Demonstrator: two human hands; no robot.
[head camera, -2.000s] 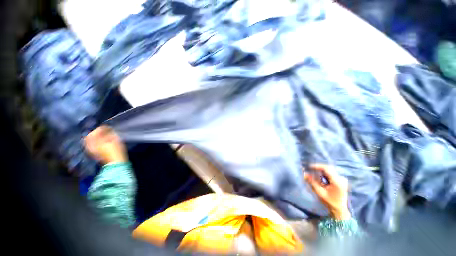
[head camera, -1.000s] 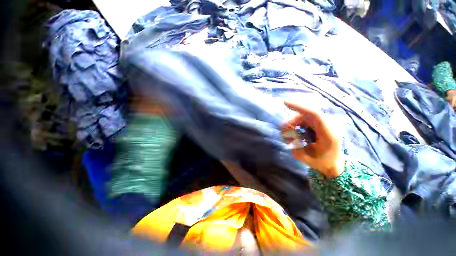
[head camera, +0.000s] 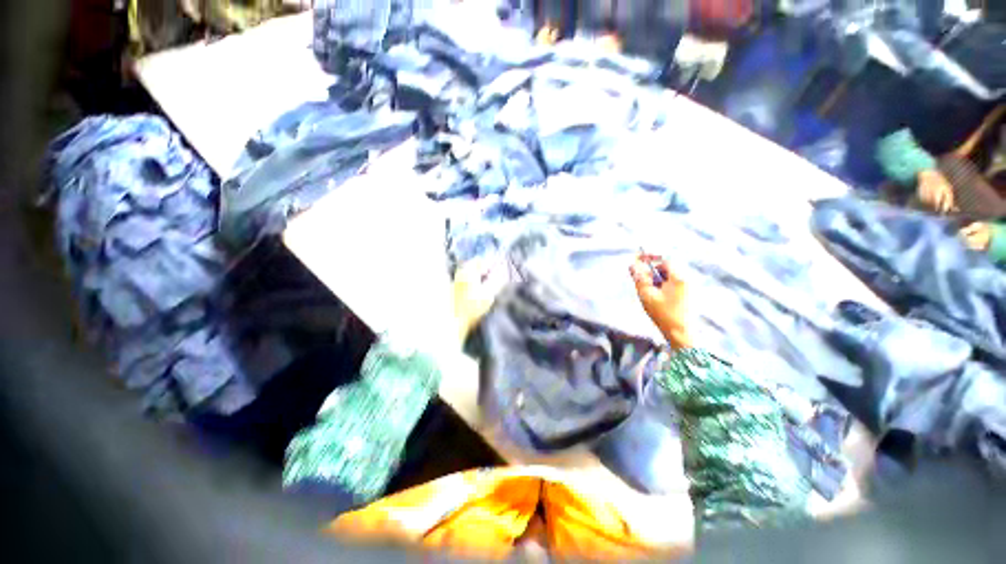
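A large blue denim garment (head camera: 563, 369) lies spread on the table in front of me, with a dark crumpled part near the table's front edge. My left hand (head camera: 474, 289) is at the garment's left side, pale and blurred against the cloth; its grip is not clear. My right hand (head camera: 660, 295) is above the middle of the garment, with a small dark tool (head camera: 659, 271), likely thread snips, held in its fingers.
A tall heap of blue garments (head camera: 143, 253) stands left of the white table (head camera: 353, 248). More denim (head camera: 530, 121) lies at the back and at the right (head camera: 927, 364). Another person's hands (head camera: 935, 191) show at the far right.
My left hand has moved from the far left in to the garment's near left side. The stretched cloth now lies bunched on the table. My right hand has moved slightly up since the previous frame.
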